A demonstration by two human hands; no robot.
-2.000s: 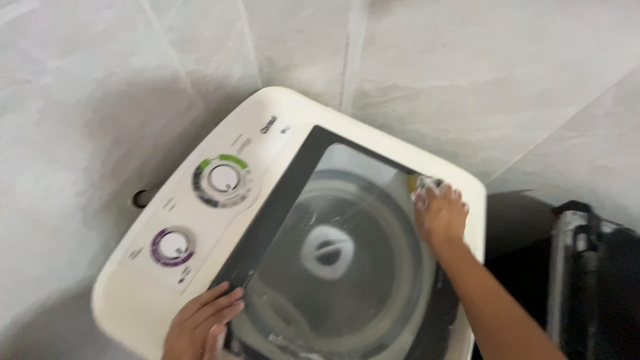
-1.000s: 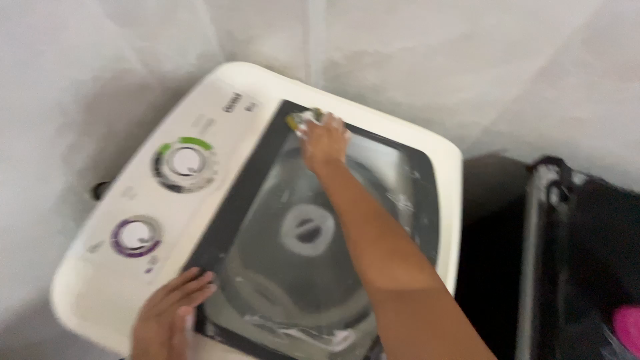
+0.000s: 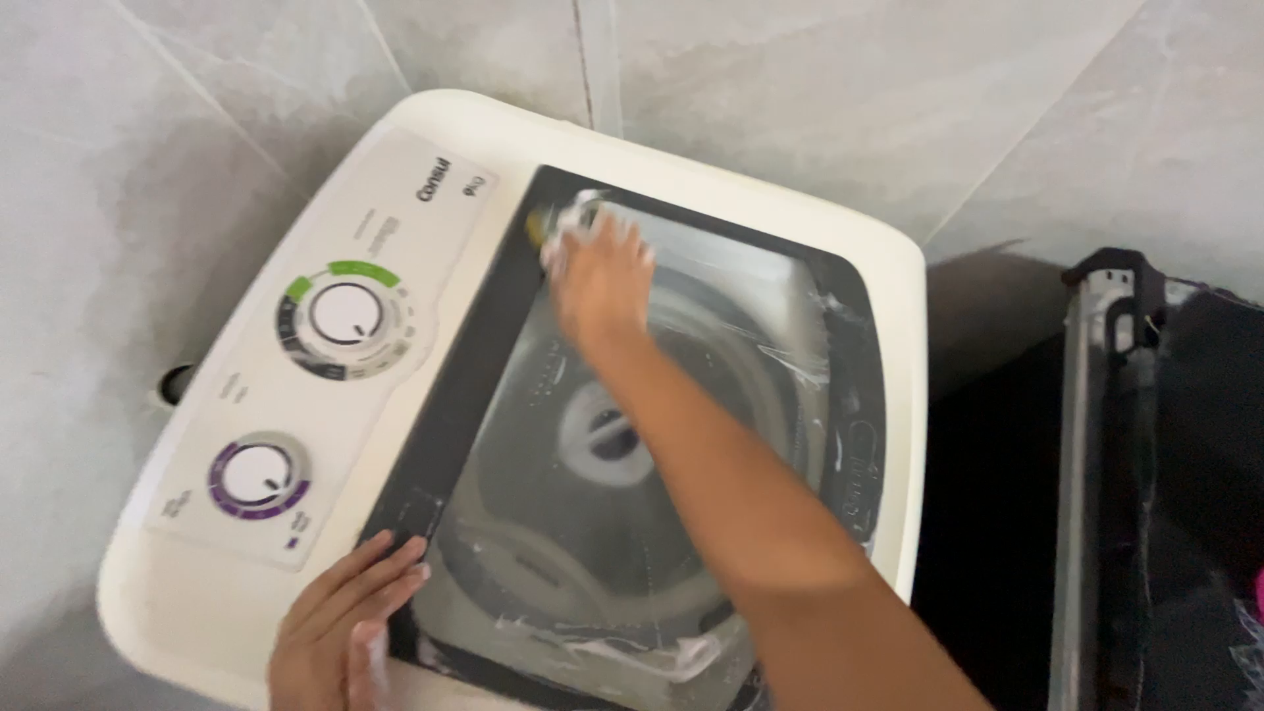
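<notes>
A white Consul top-load washing machine (image 3: 691, 183) has a dark-framed clear lid (image 3: 632, 395), which is down and streaked with white suds. My right hand (image 3: 600, 281) presses a sudsy sponge (image 3: 541, 227), its yellow edge showing, on the lid's upper left corner. Much of the sponge is hidden by foam and fingers. My left hand (image 3: 346, 622) rests with fingers apart on the lid's lower left edge and the white casing, holding nothing. Left of the lid lies the control panel with a green-marked dial (image 3: 346, 313) and a purple-marked dial (image 3: 259, 476).
Grey tiled walls (image 3: 790, 89) stand close behind the machine. A round dark opening (image 3: 178, 383) shows in the wall at the left. To the right is a dark object with a metal-edged frame (image 3: 1081, 474), and something pink (image 3: 1259, 592) at the far right edge.
My right hand moved with the sponge from the lid's upper right side to its upper left corner. My left hand stayed at the lower left edge. More white streaks show on the lid.
</notes>
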